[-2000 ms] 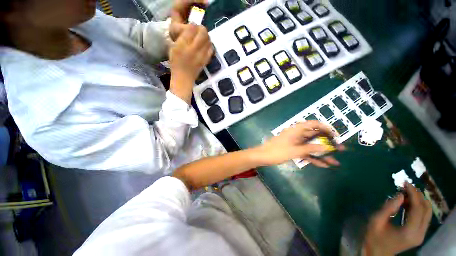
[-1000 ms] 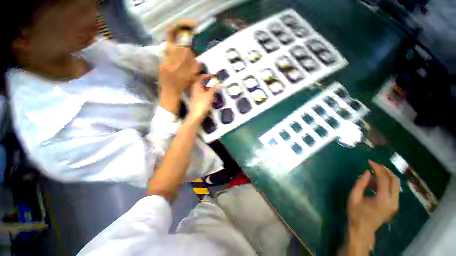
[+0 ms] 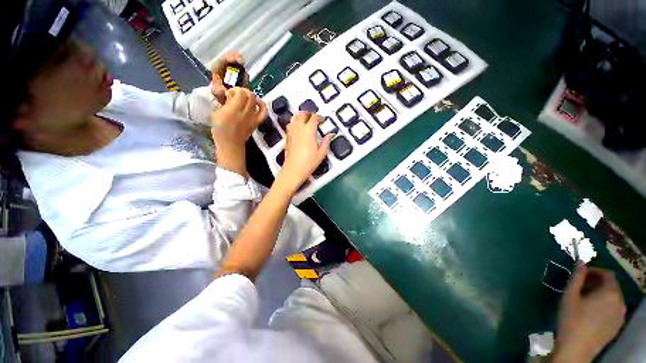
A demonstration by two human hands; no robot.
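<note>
My left hand (image 3: 304,145) reaches over the white blister tray (image 3: 464,79), fingertips down at a case with a white-and-yellow block (image 3: 326,126); its grip is partly hidden. Black cases such as this one (image 3: 341,147) lie beside it. My right hand (image 3: 593,305) is at the lower right, holding tweezers (image 3: 575,249) whose tips touch white scraps (image 3: 565,232). A thin rounded-square loop (image 3: 556,276) lies left of its fingertips. The die-cut sheet (image 3: 445,201) with rectangular windows lies between my hands.
A co-worker in white (image 3: 134,184) sits at left, holding a black case (image 3: 233,75) above the tray's far end. More white scraps lie beside the sheet (image 3: 505,174) and near my right wrist (image 3: 541,344). A tray stack (image 3: 212,28) stands at upper left; dark equipment (image 3: 602,85) at upper right.
My left hand has moved from the sheet, where it held a yellow-marked piece, to the tray. My right hand has moved to the scraps. The view has shifted.
</note>
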